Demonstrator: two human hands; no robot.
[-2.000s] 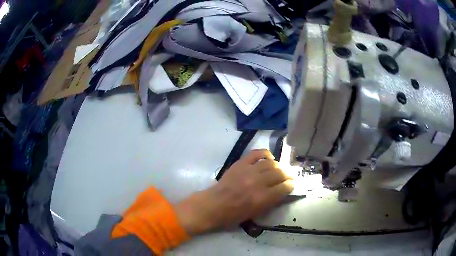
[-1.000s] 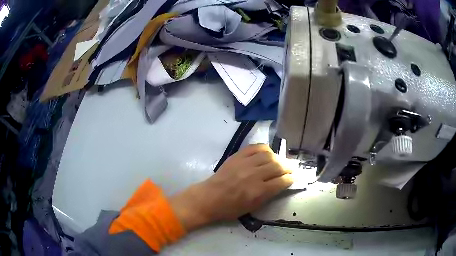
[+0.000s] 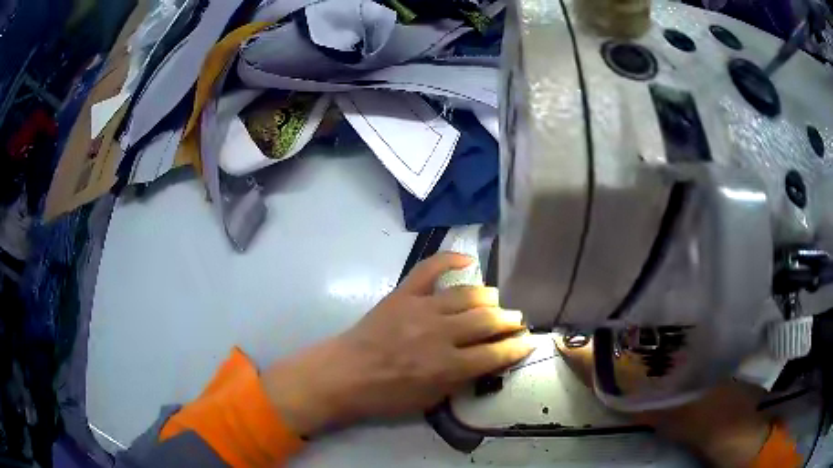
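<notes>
The grey-white band with black edging point(image 3: 464, 242) lies on the white table, under and beside my left hand, and runs towards the lit needle area of the sewing machine point(image 3: 557, 174). My left hand point(image 3: 425, 343) lies flat on the band, fingertips at the lit spot left of the presser foot, pressing it down. My right hand point(image 3: 694, 411) is partly hidden behind the machine head, with an orange cuff at the lower right; its fingers reach towards the needle area. Whether it holds anything is hidden.
A heap of grey, white and mustard strips point(image 3: 365, 78) lies at the back of the table. A stitched white pointed piece point(image 3: 402, 142) lies on navy cloth point(image 3: 452, 192). Brown cardboard point(image 3: 87, 174) is at back left. The dark-edged machine bed point(image 3: 548, 416) is in front.
My right hand has come into view at the lower right, behind the machine head. The machine head looks larger and closer. My left hand stays beside the needle area, fingers slightly more spread.
</notes>
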